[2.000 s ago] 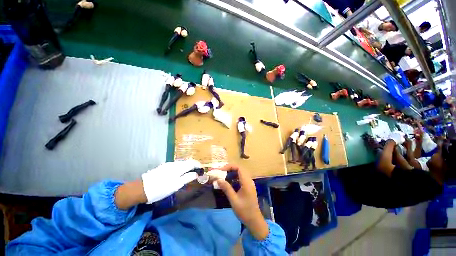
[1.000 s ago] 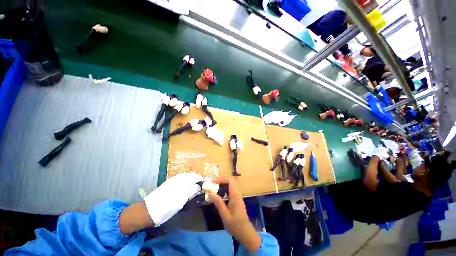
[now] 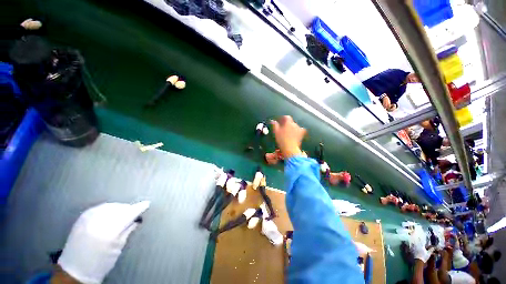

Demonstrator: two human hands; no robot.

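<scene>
My left hand (image 3: 102, 241), in a white glove, lies low over the grey mat (image 3: 166, 191). Small black bits, likely parts of black limbs, show at its fingertips (image 3: 137, 220) and left edge; the glove hides the rest, so its grip is unclear. My bare right hand (image 3: 288, 136) is stretched over the green belt, fingers bent down. Beside it are a black limb with a pale end (image 3: 262, 129) and a reddish figure part (image 3: 272, 157). Its fingertips are blurred, and I cannot tell whether it holds anything. Assembled limbs (image 3: 236, 187) lie at the cardboard's far left corner.
A dark lidded jar (image 3: 69, 119) and blue bin (image 3: 19, 152) stand at left. A white scrap (image 3: 148, 146) lies at the mat's far edge. More limbs (image 3: 176, 82) and red-topped parts (image 3: 339, 177) lie on the belt. My blue sleeve covers part of the cardboard (image 3: 238, 263). Other workers sit at right.
My hands have separated: the left moved left over the mat, the right forward over the belt. The small pale piece between them is out of sight. The view has shifted.
</scene>
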